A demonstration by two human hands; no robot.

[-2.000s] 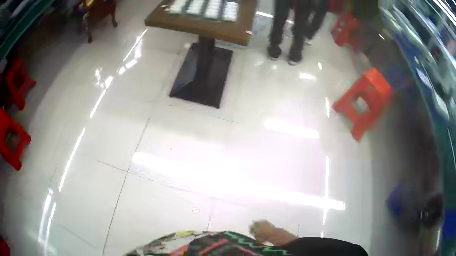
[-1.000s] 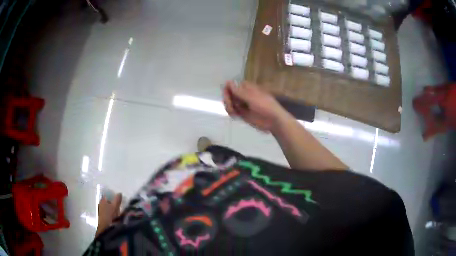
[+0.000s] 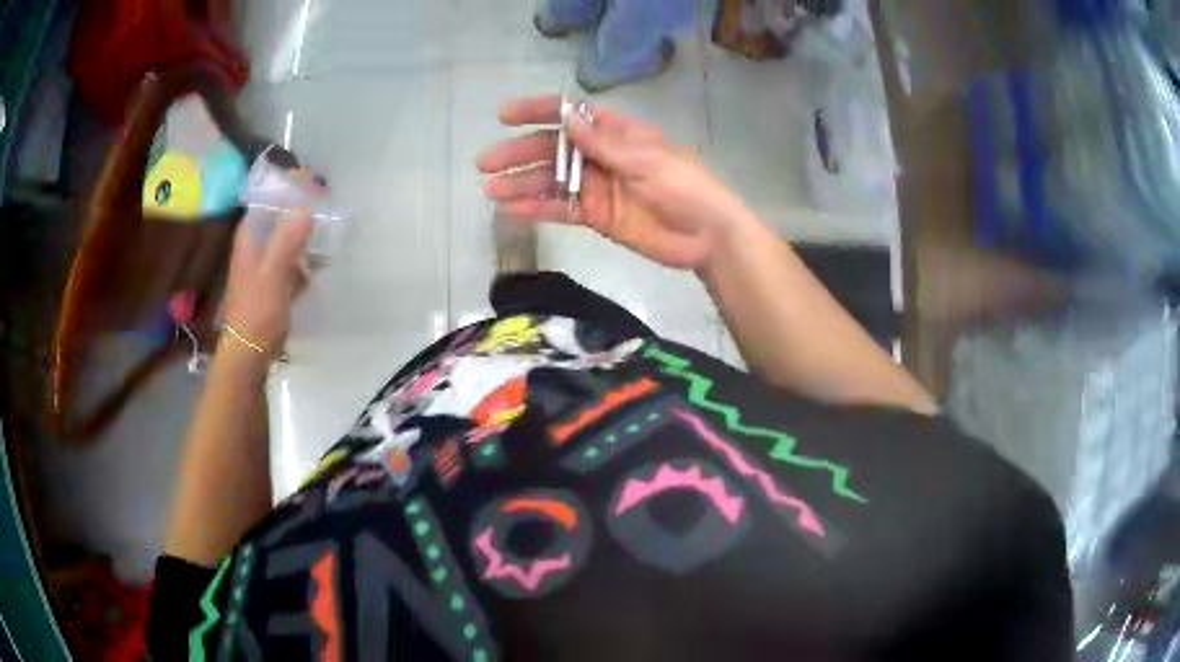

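Observation:
My right hand [image 3: 621, 181] is raised above the floor in the upper middle, palm partly up and fingers spread. It holds a small, thin white and silvery part [image 3: 569, 153] between thumb and fingers. My left hand [image 3: 268, 252] is at the left, blurred, with a yellow band on the wrist. It holds a small translucent whitish piece [image 3: 291, 207], perhaps a clear bag or wrapped piece; its exact shape cannot be told. My hands are well apart.
At the left is a brown curved wooden frame [image 3: 80, 304], perhaps a chair, with a yellow and light-blue item [image 3: 194, 184]. Blue-grey shoes or clothing [image 3: 628, 45] show at the top. At the right are a brown table edge [image 3: 951, 278] and blurred clear trays [image 3: 1119, 349].
The view has turned; the brown table has shifted to the right edge and the red stools are gone from the left. Both hands are now higher, with their small pieces visible.

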